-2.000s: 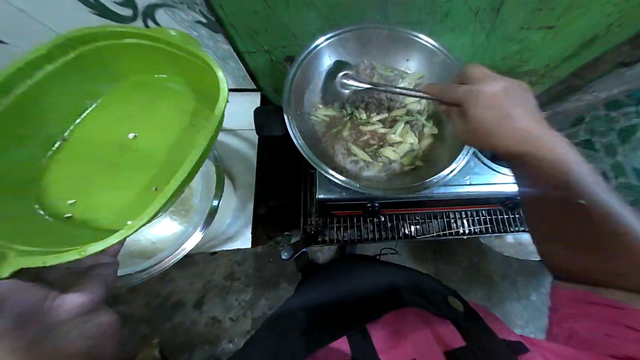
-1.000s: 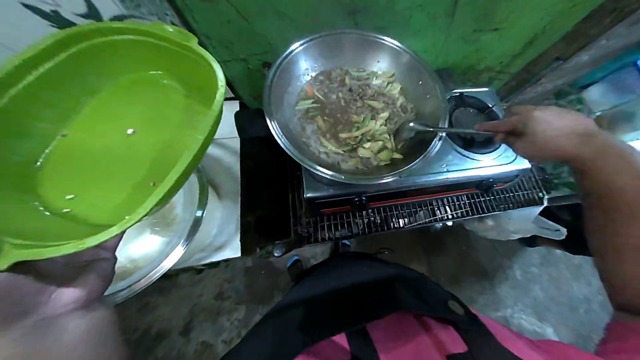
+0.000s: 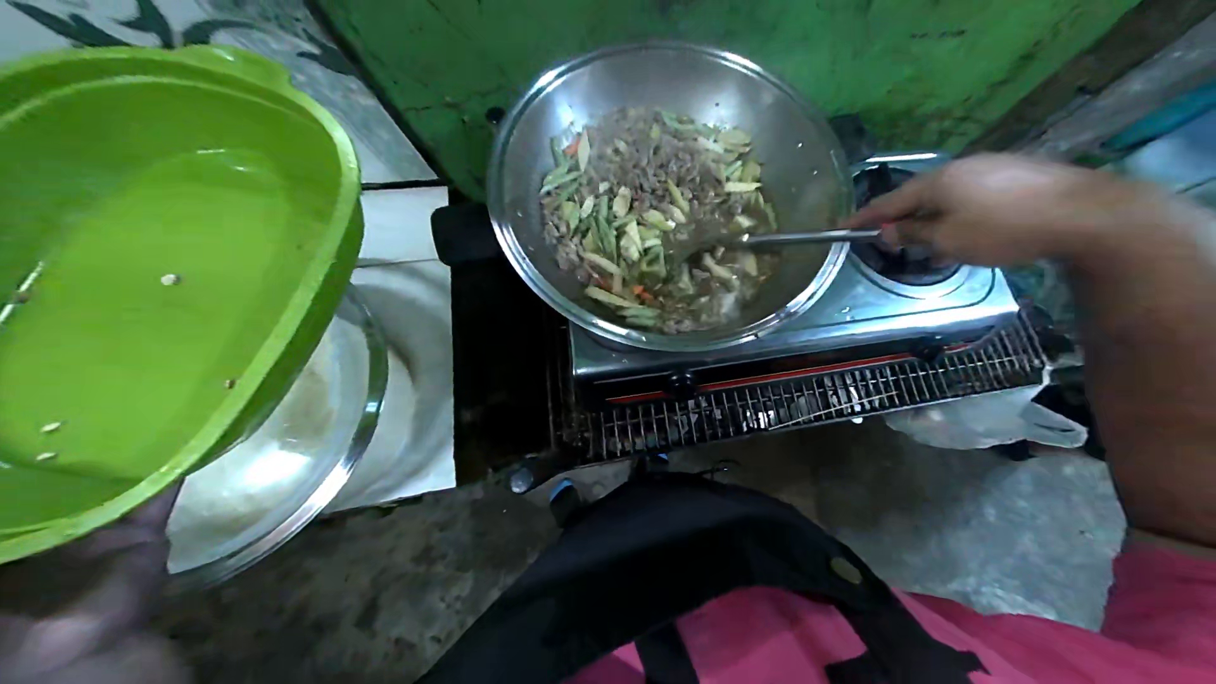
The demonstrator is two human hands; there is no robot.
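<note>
My right hand (image 3: 988, 209), blurred, grips the handle of a metal ladle (image 3: 807, 237), whose head is sunk in the food. The mix of ground meat and sliced pale-green vegetables (image 3: 655, 209), with bits of orange, lies in a wide stainless steel wok (image 3: 807, 142) on the left burner of a two-burner gas stove (image 3: 855, 332). At the left, my left hand (image 3: 104, 589) holds up a green plastic basin (image 3: 190, 285) by its lower rim; a few small pale bits stick inside it. The fingers under the basin are partly hidden.
Below the basin, a glass lid with a metal rim (image 3: 356, 446) rests on a white tiled counter (image 3: 408, 285). The right burner (image 3: 912, 256) carries no pot. A wire rack (image 3: 817, 399) runs along the stove's front, and a green wall (image 3: 912, 57) stands right behind the wok.
The ladle has gone from the upper left of the wok to its right and lower part, stirring the food. The vegetables lie more spread among the meat. The basin stays held at the left.
</note>
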